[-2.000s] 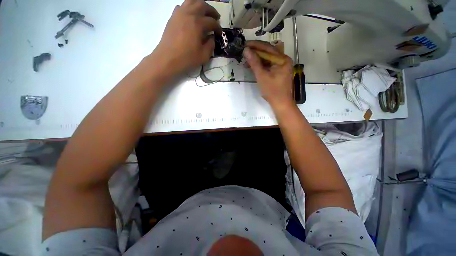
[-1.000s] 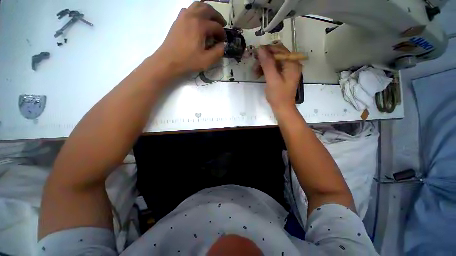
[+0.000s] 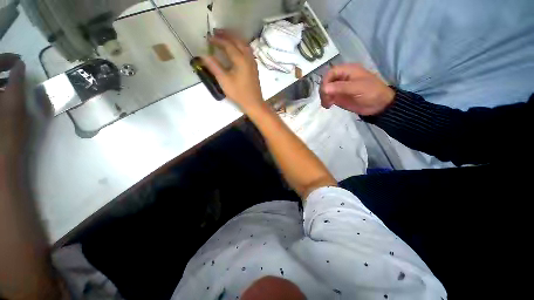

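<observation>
The dark hook area (image 3: 96, 81) lies in the opening of the machine bed, with the bright slide plate (image 3: 57, 94) on its left. My right hand (image 3: 237, 73) is over the bed, right of the hook, beside the large screwdriver (image 3: 208, 78) with the yellow-and-black handle. A thin pointed tool (image 3: 209, 20) shows at its fingertips; whether it is gripped is unclear. My left hand (image 3: 16, 94) is blurred at the left edge and partly cut off; its grip is hidden.
Another person's hand (image 3: 354, 91) in a dark striped sleeve reaches in from the right. White cloth scraps (image 3: 280, 44) and green-handled snips (image 3: 313, 44) lie at the table's right end. The blurred machine head (image 3: 76, 26) is upper left. Blue cloth (image 3: 439, 47) lies at right.
The view has swung to the right. My hands have left the hook area and are farther apart. Another person's hand and sleeve have come in at the right.
</observation>
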